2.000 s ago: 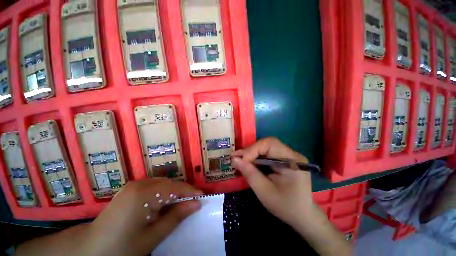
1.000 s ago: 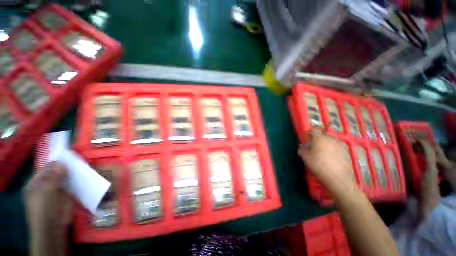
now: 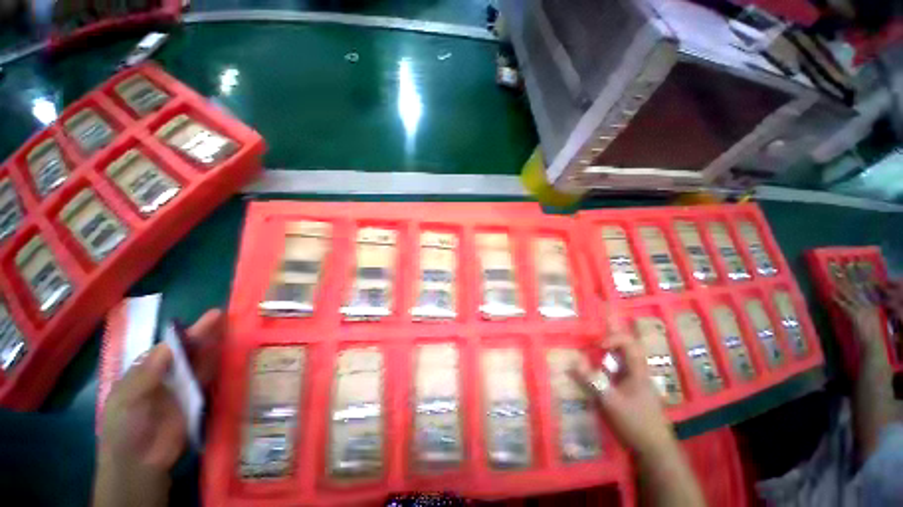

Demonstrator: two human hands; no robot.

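A red foam tray (image 3: pixel 329 332) lies in front of me with two rows of beige phone housings, one per pocket. My left hand (image 3: pixel 149 411) is at its left end and holds a white label sheet (image 3: pixel 182 384) with a dark edge, seen nearly edge-on. A red-and-white strip (image 3: pixel 119 337) shows just behind that hand. My right hand (image 3: pixel 634 401) is over the tray's right end, by the lower right phone (image 3: pixel 574 416). Something small and bright shows at its blurred fingers; whether they hold it cannot be told.
A second full tray (image 3: pixel 731 391) touches the right end. Another tray (image 3: pixel 213 198) lies angled at the left. A grey machine (image 3: pixel 604 109) with a yellow foot (image 3: pixel 543 180) stands beyond the metal edging (image 3: pixel 386 182). Another person's hands (image 3: pixel 859 307) are over a tray at the far right.
Since one second ago, the middle tray has shifted right and its gap to the second tray has closed. My left hand has moved right with it. My right hand has moved slightly left and down.
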